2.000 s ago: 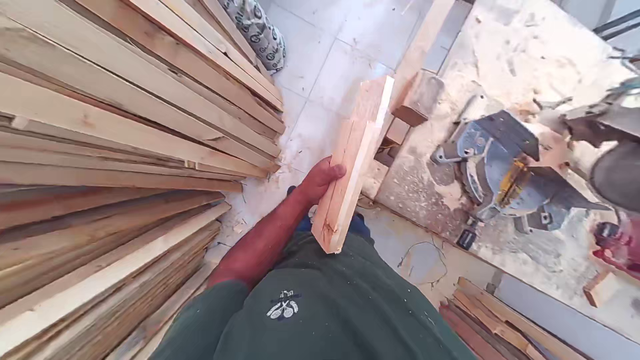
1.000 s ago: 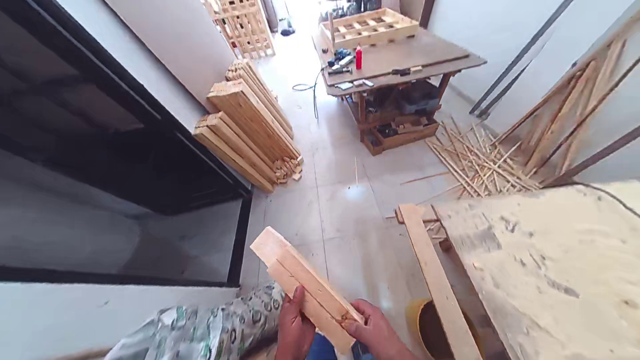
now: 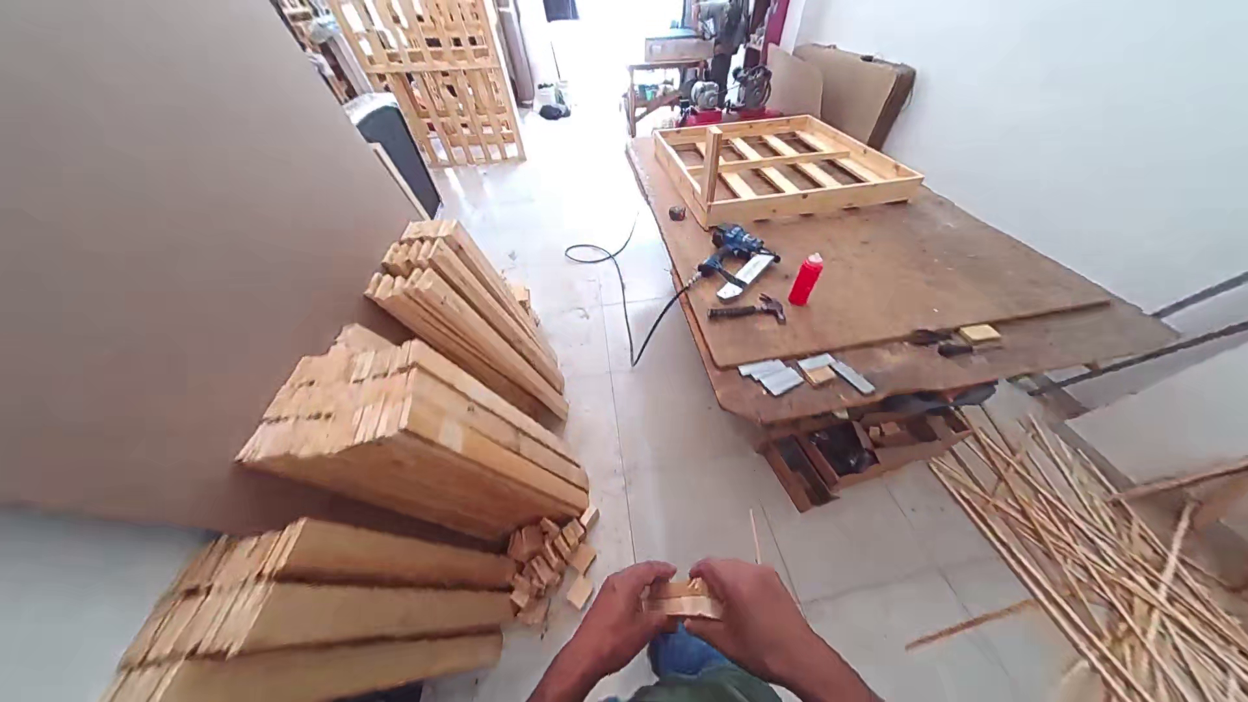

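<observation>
At the bottom middle, a few short wooden boards (image 3: 684, 603) are held together, seen end-on. My left hand (image 3: 621, 616) grips their left side and my right hand (image 3: 753, 616) their right side, with the thumbs close together. How far the boards reach below the hands is hidden. Just left of my left hand, small wood offcuts (image 3: 554, 561) lie on the tiled floor beside stacked boards (image 3: 458, 444) leaning on the wall.
A workbench (image 3: 926, 263) at the right carries a slatted wooden frame (image 3: 809, 207), a pneumatic nailer (image 3: 736, 255), a claw hammer (image 3: 749, 310) and a red bottle (image 3: 805, 280). An air hose (image 3: 624, 283) crosses the floor. Thin wood strips (image 3: 1092, 546) lie at lower right.
Two seconds ago one hand held the boards beside the miter saw; now both hands grip them. The view has swung to the workbench and the stacks along the wall.
</observation>
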